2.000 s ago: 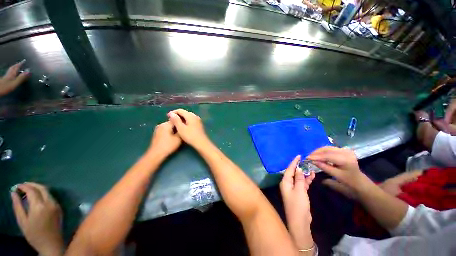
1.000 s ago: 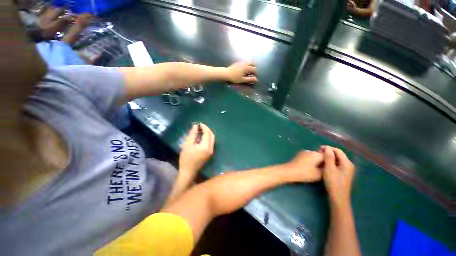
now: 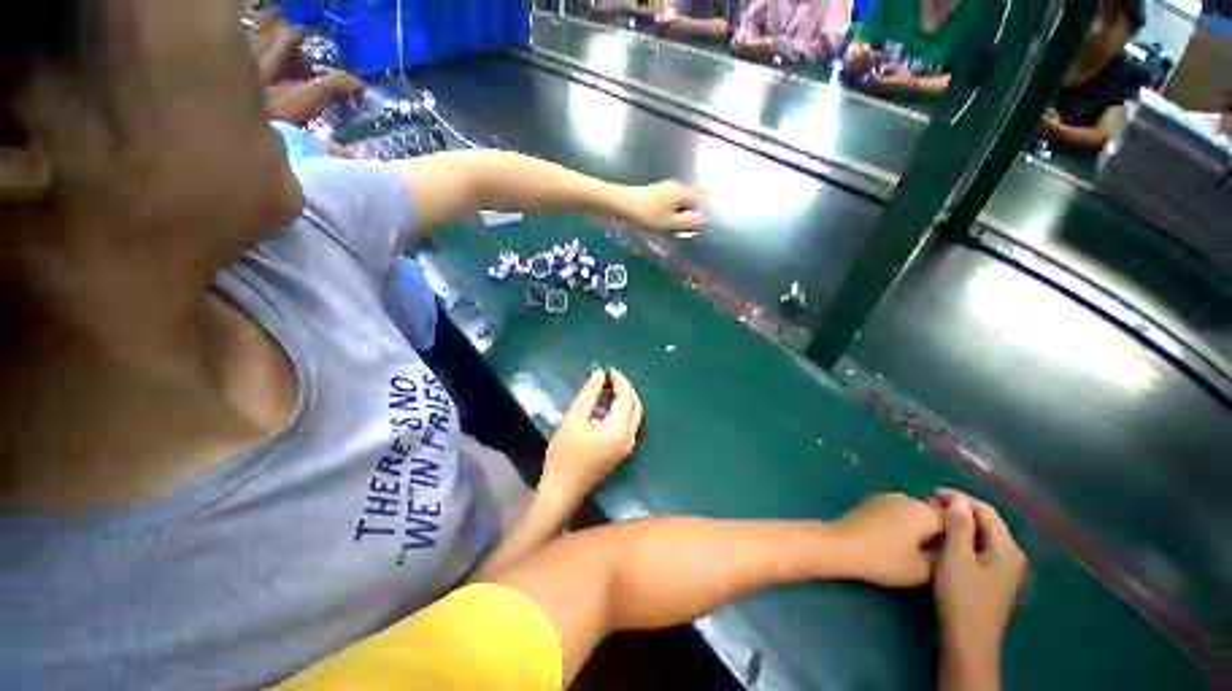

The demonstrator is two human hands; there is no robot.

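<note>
My left hand (image 3: 892, 540) and my right hand (image 3: 982, 560) touch each other above the green bench ledge (image 3: 757, 446), at the lower right. The fingers are curled and meet at the fingertips. No part shows between them; anything inside is hidden. My left forearm comes out of a yellow sleeve, and my right forearm is cut off by the bottom edge. A pile of small silver-white parts (image 3: 573, 263) lies on the ledge further left, with thin square frames (image 3: 557, 301) beside it.
A person in a grey shirt (image 3: 392, 459) sits close at left, one hand (image 3: 601, 432) holding a small dark thing, the other arm over the belt (image 3: 757, 162). A green post (image 3: 885, 216) stands at the ledge. Stacked trays (image 3: 1175, 176) and other people are across the belt.
The view has swung left, bringing the neighbour and parts pile in and taking the blue mat out. My hands stay together and now appear lower right. The neighbour's far arm has reached over the belt.
</note>
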